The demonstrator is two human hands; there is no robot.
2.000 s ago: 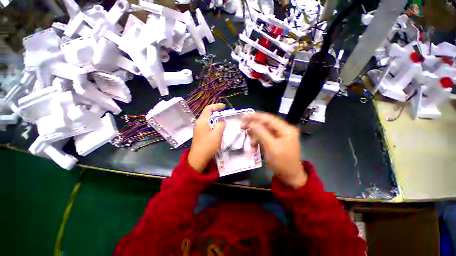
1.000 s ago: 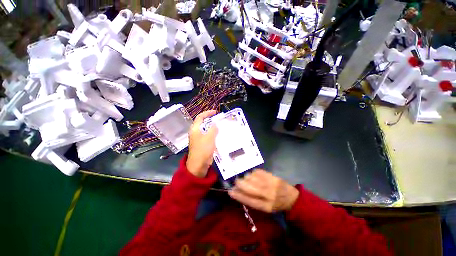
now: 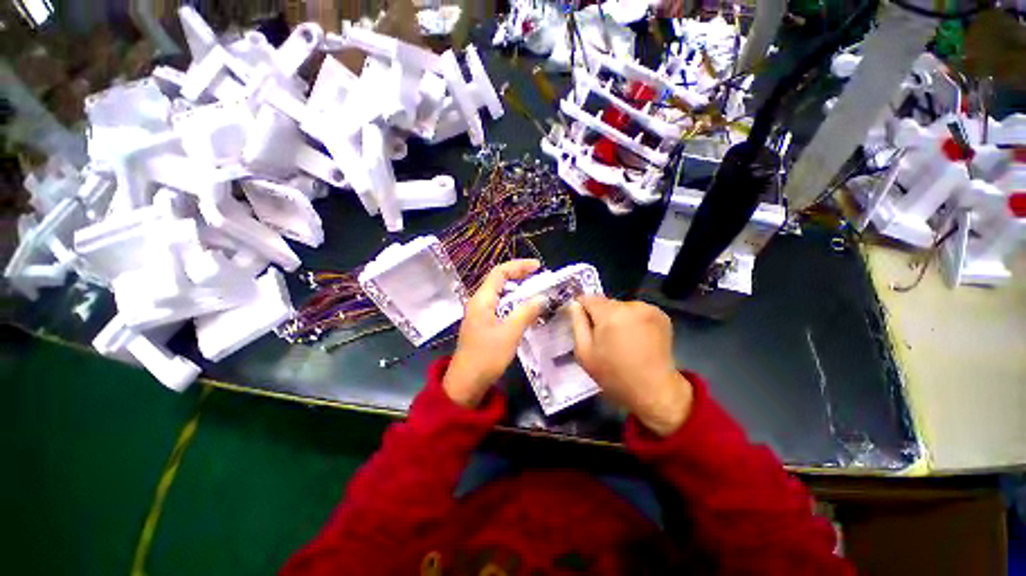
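Note:
A white housing [image 3: 559,377] is tilted over the front edge of the bench, its open ribbed side facing up. My left hand [image 3: 492,338] grips its left side near the top, with the thumb at the rim. My right hand [image 3: 633,347] has its fingertips inside the housing near its top; what they pinch is too small to tell. A second white housing [image 3: 416,293] lies open side up, just left of my left hand, on the bundle of wire leads [image 3: 504,219].
A heap of white housings and arms [image 3: 214,186] covers the left. A black power driver [image 3: 723,219] hangs over a pale holder [image 3: 737,273]. White units with red parts [image 3: 613,135] stand behind; more units [image 3: 968,186] stand at right. The yellow-edged bench front [image 3: 338,402] is near my sleeves.
The housing has turned from its outer face to its open side. My right hand has moved up from below it to inside its top. The dangling lead is no longer visible below.

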